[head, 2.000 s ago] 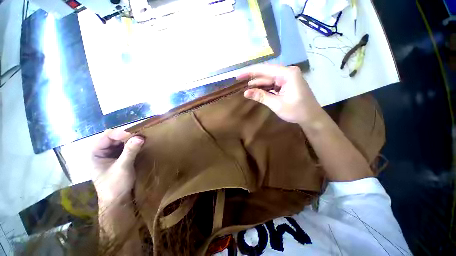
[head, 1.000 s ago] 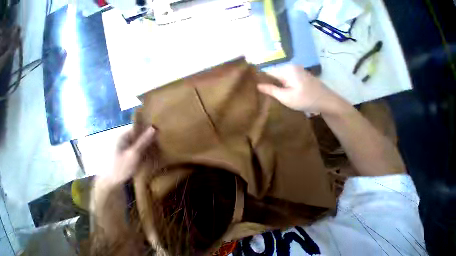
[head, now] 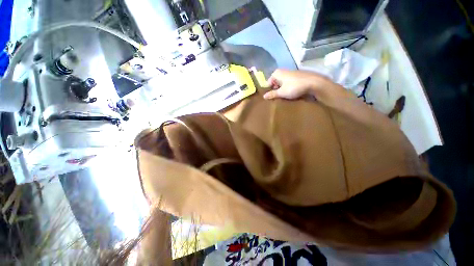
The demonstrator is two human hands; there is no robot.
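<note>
The tan-brown bag body [head: 306, 150] spreads from the clamp frame towards my lap, its dark opening facing me. My right hand [head: 291, 85] pinches its upper edge beside the yellow end of the clamp frame [head: 244, 80]. The bag's top edge lies against the frame; how it sits there is partly hidden by the bag and glare. My left hand is hidden behind the bag; only a blurred forearm shows at the lower left.
The white sewing machine [head: 52, 98] fills the upper left. A control screen [head: 345, 21] stands at the upper right. Crumpled white tissue [head: 351, 65], part of the dark eyeglasses [head: 366, 89] and a dark-handled tool [head: 397, 107] lie at right. Strong glare covers the bed.
The view has shifted, bringing the machine and screen in. The bag has moved up to the clamp frame, its opening widely spread. My left hand has gone out of sight; my right holds at the frame's end.
</note>
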